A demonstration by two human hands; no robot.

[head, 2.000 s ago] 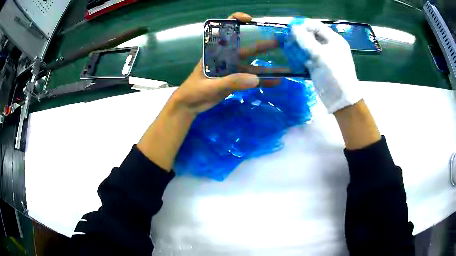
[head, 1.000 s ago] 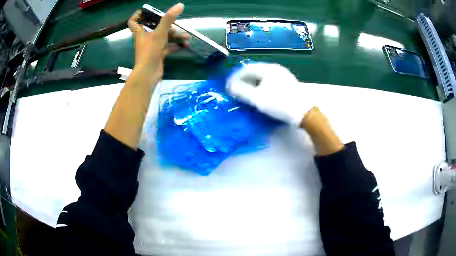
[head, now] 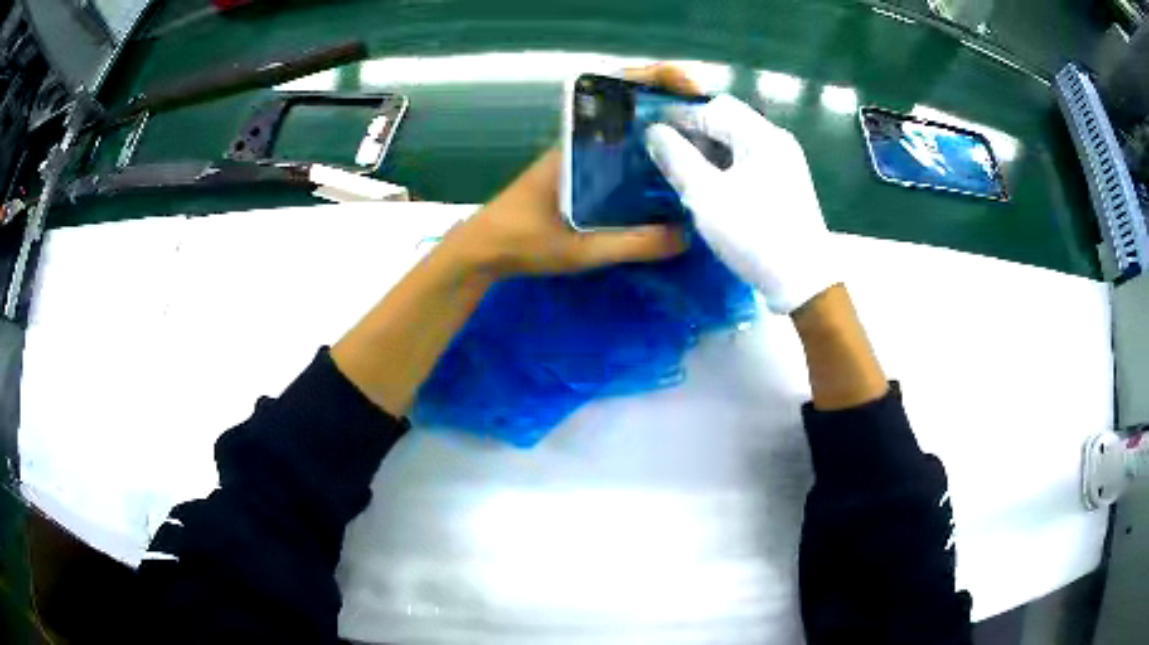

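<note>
My bare left hand (head: pixel 542 227) holds a phone unit (head: pixel 605 176) by its left part, thumb along the near edge, fingertips at the far edge. The unit has a pale rim and a dark, blue-tinted face. It is held above the far edge of the film pile. My gloved right hand (head: pixel 756 202) lies over the unit's right part and hides it. Its fingers touch the face; whether they pinch the film cannot be told. The pile of peeled blue film (head: pixel 554 353) lies under and in front of my hands.
The pile rests on the white work sheet (head: pixel 630 529). On the green belt, a waiting phone unit (head: pixel 935 154) lies at right and an empty phone middle frame (head: pixel 321 131) at left. Dark guide bars (head: pixel 240 78) lie at left. A white object (head: pixel 1109 469) stands at the right edge.
The unit held at left a second ago is no longer in my left hand there; that hand has moved right and holds a unit face up. My right hand has moved up from the pile onto it.
</note>
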